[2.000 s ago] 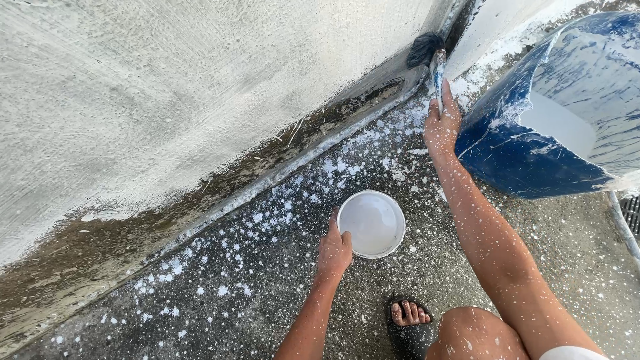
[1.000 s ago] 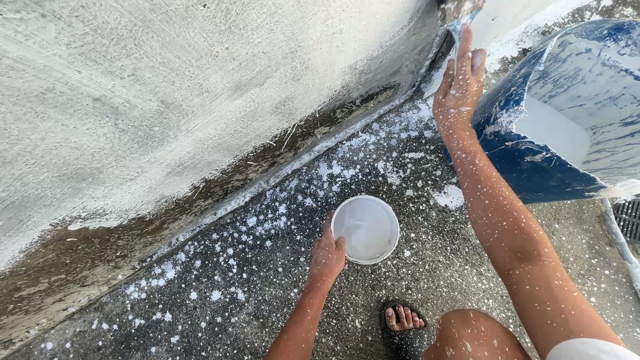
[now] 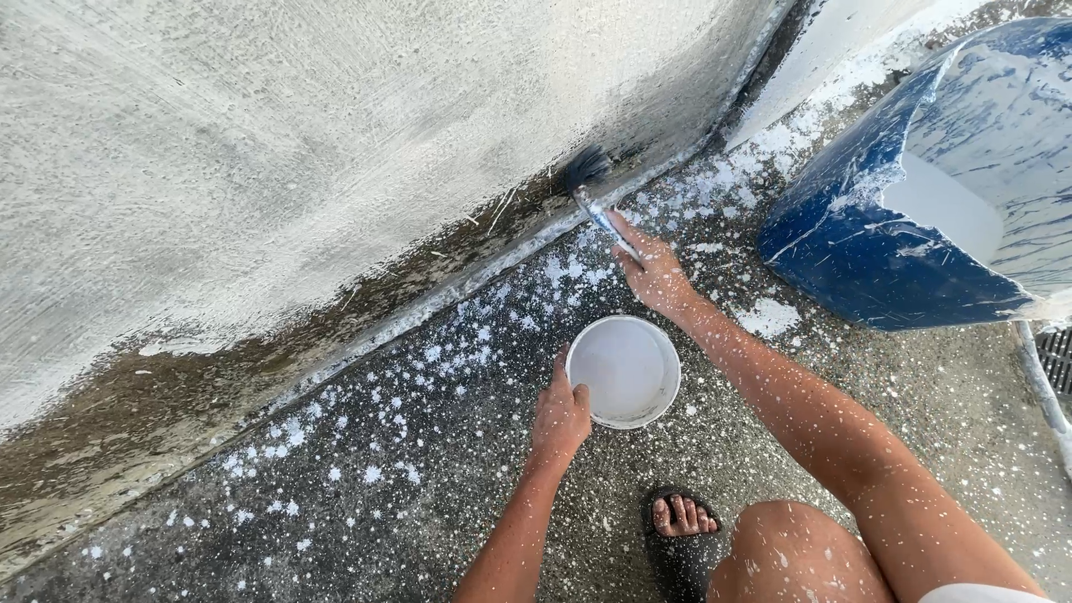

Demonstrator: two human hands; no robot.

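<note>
My right hand (image 3: pixel 657 272) grips the handle of a paintbrush (image 3: pixel 599 209). Its dark bristles touch the brown unpainted strip at the foot of the rough wall (image 3: pixel 293 151), most of which is coated white. My left hand (image 3: pixel 561 414) holds a round white plastic tub (image 3: pixel 624 373) by its left side, thumb over the rim. Thin white paint lies inside the tub, which is below and right of the brush. White paint spots cover my right forearm.
A large blue plastic container (image 3: pixel 888 276) with a jagged cut edge and white liquid inside stands at upper right. White spatter dots the concrete floor (image 3: pixel 377 502). My sandalled foot (image 3: pixel 682 519) is below the tub. A pipe (image 3: pixel 1043 385) and a grate (image 3: pixel 1057 360) are at the right edge.
My right hand has moved the brush from the wall corner at the upper right down and left along the wall's foot. My left hand still holds the tub.
</note>
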